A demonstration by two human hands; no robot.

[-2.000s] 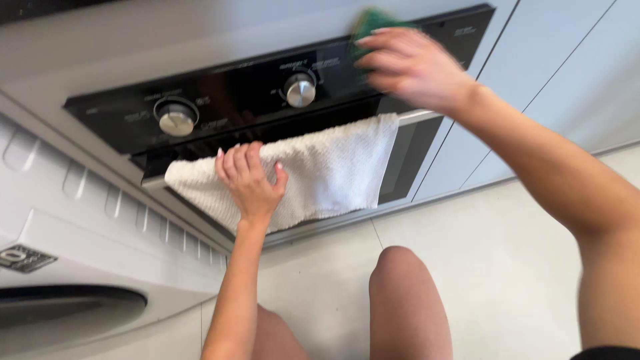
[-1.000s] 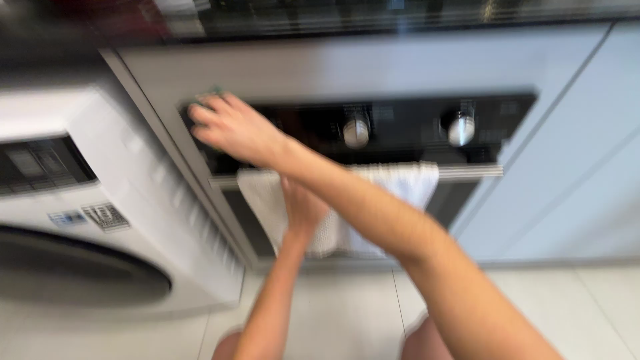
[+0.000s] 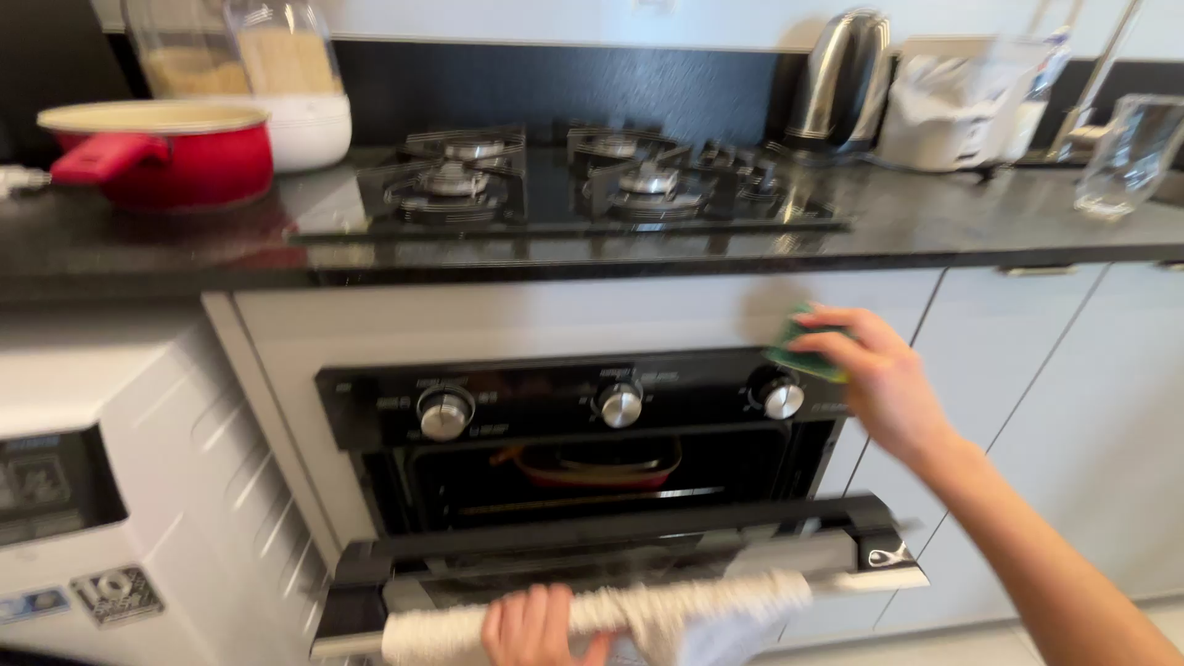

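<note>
My left hand [image 3: 541, 629] grips the white towel [image 3: 439, 634] draped over the handle of the oven door [image 3: 638, 541], which stands partly open. In my right hand [image 3: 879, 375] is a green scouring sponge [image 3: 805, 347], held at the upper right of the oven's black control panel [image 3: 532, 402], near the right knob [image 3: 783, 400]. Inside the oven a red dish [image 3: 597, 467] is visible on a rack. The sponge and right hand are slightly blurred.
Above the oven, a gas hob [image 3: 564, 199] is set in the dark countertop [image 3: 222, 264]. A red pot [image 3: 176, 153] stands left of it, a steel kettle [image 3: 837, 79] behind right, and a glass [image 3: 1128, 157] at far right. A white front-loading washing machine [image 3: 176, 462] is beside the oven.
The oven door, shut before, now stands partly open. My right hand has gone from the panel's left end to its right end with the sponge. The view has tilted up to show the hob.
</note>
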